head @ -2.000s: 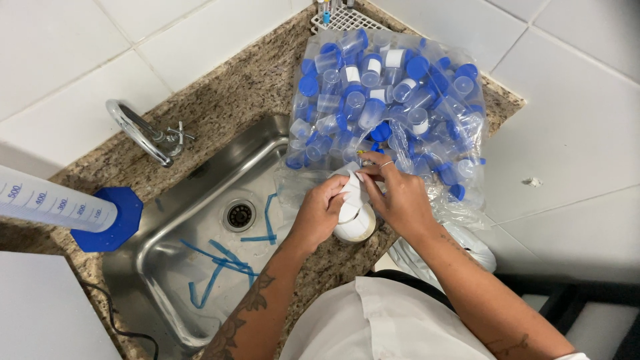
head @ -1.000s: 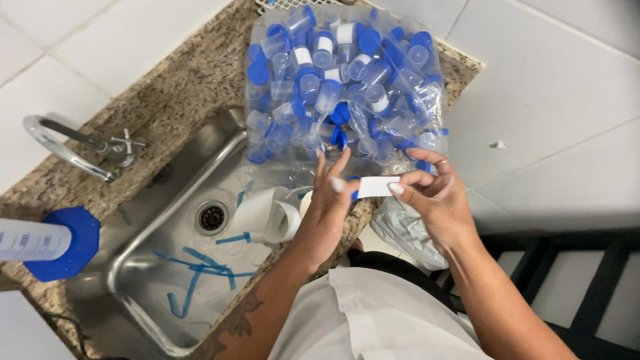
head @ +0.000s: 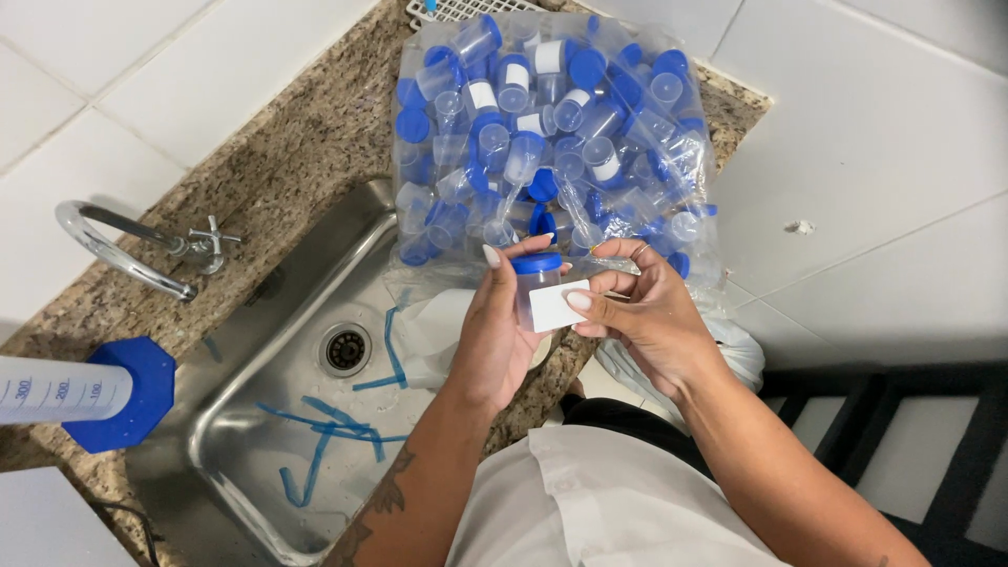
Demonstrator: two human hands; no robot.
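My left hand (head: pixel 504 331) holds a clear plastic specimen cup with a blue lid (head: pixel 537 264) upright. Between the thumb and fingers of my right hand (head: pixel 642 315) is a blank white label (head: pixel 555 306), lying against the front of the cup. Just beyond both hands, a clear plastic bag (head: pixel 409 169) full of similar blue-lidded cups rests on the granite counter; several of those cups bear white labels. A roll of white labels (head: pixel 437 323), partly hidden by my left forearm, is at the sink's right edge.
Blue strips (head: pixel 319 429) lie in the steel sink (head: pixel 236 472), around its drain (head: pixel 345 350). A chrome faucet (head: pixel 130 236) stands behind it. At left is a graduated cylinder (head: pixel 63 390) with a blue base. A whitish plastic bag (head: pixel 736 346) hangs below the counter edge at right.
Two seconds ago both hands were at the label roll. One second ago the label was stretched between them; now my left hand holds a cup upright with the label against it. The view has shifted.
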